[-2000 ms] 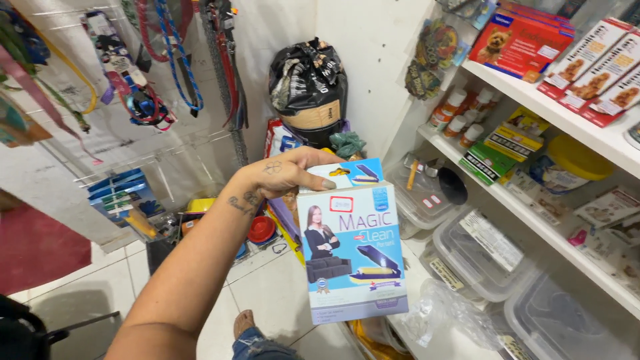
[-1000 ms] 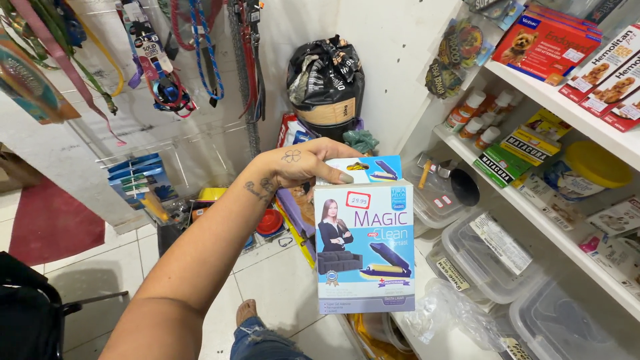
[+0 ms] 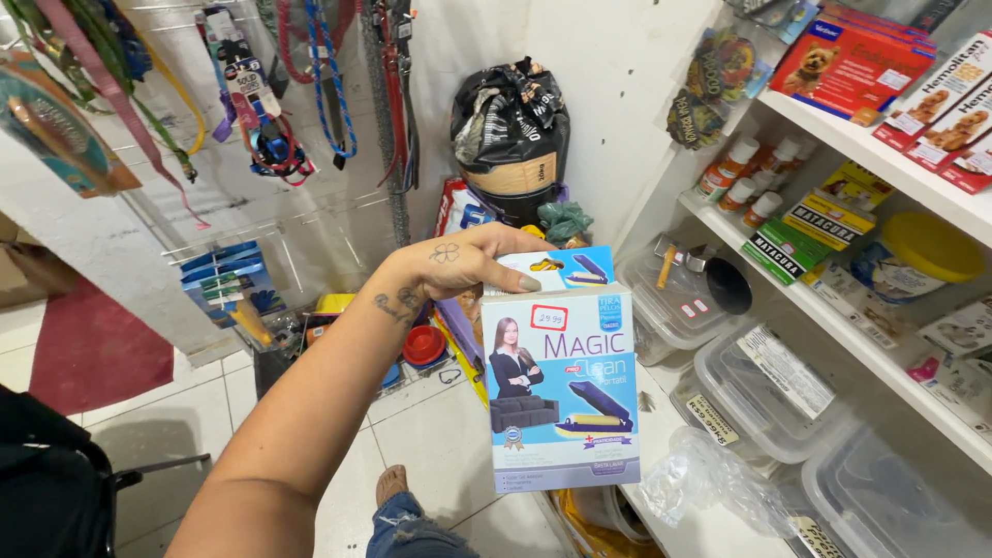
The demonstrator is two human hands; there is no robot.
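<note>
My left hand (image 3: 484,260) grips the top flap of a blue and white cardboard box (image 3: 562,395), its thumb across the front and the other fingers hidden behind. The box hangs upright with its printed face toward me. That face shows a person, a sofa and a hinged lint roller, and a red-edged price sticker (image 3: 549,318) is stuck near its top. My right hand is out of view. Right of the box, at the shelf, are lidded clear plastic tubs (image 3: 763,387) and a crumpled clear plastic bag (image 3: 713,484).
White shelves (image 3: 868,139) at right hold medicine boxes (image 3: 849,62) and orange bottles (image 3: 728,167). Leashes (image 3: 329,77) and harnesses (image 3: 267,139) hang on the left wall. Behind stands a black sack (image 3: 511,139). A red bowl (image 3: 424,345) lies low behind my forearm. A black chair (image 3: 54,473) is at lower left.
The box stays in my left hand, facing me throughout. No grasp or release shows. The view has shifted slightly.
</note>
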